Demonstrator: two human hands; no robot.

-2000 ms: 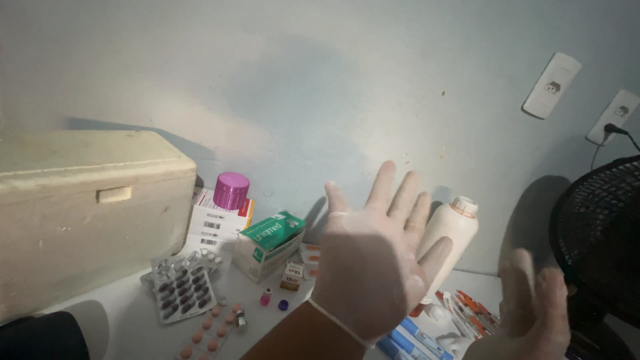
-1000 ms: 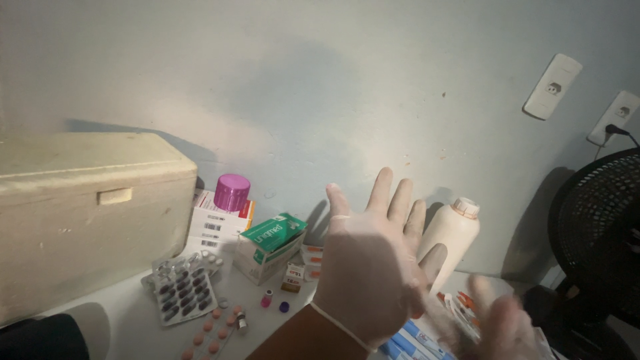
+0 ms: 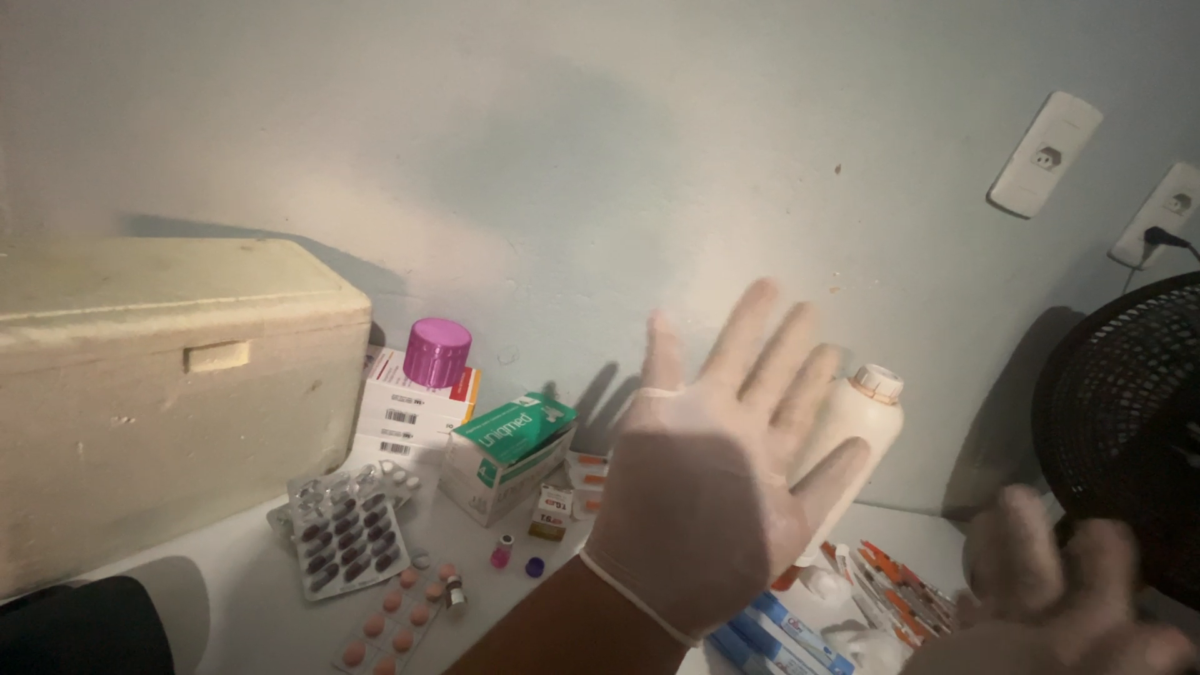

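My left hand [image 3: 703,497], in a thin translucent glove, is raised with its fingers spread and holds nothing. The glove's rim circles the wrist. Behind its fingers stands a white plastic bottle with a screw cap [image 3: 867,412]. At the lower right, my right hand [image 3: 1050,591] is blurred, its fingers apart, with nothing visible in it; whether it is gloved I cannot tell. Capped syringes with orange parts [image 3: 891,591] lie between the hands. Blue-and-white packets [image 3: 778,633], partly hidden, lie below my left hand, beside cotton balls [image 3: 825,583].
A foam cooler box [image 3: 169,422] stands left of stacked medicine boxes [image 3: 403,422] topped by a purple cap [image 3: 438,352]. Nearby are a green-and-white box [image 3: 511,455], blister packs [image 3: 352,544] and small vials [image 3: 502,551]. A black fan [image 3: 1125,422] stands right, below wall sockets [image 3: 1045,157].
My right hand was beside my left hand's lower edge a second ago and is now farther right, apart from it. My left hand stays raised with its fingers spread.
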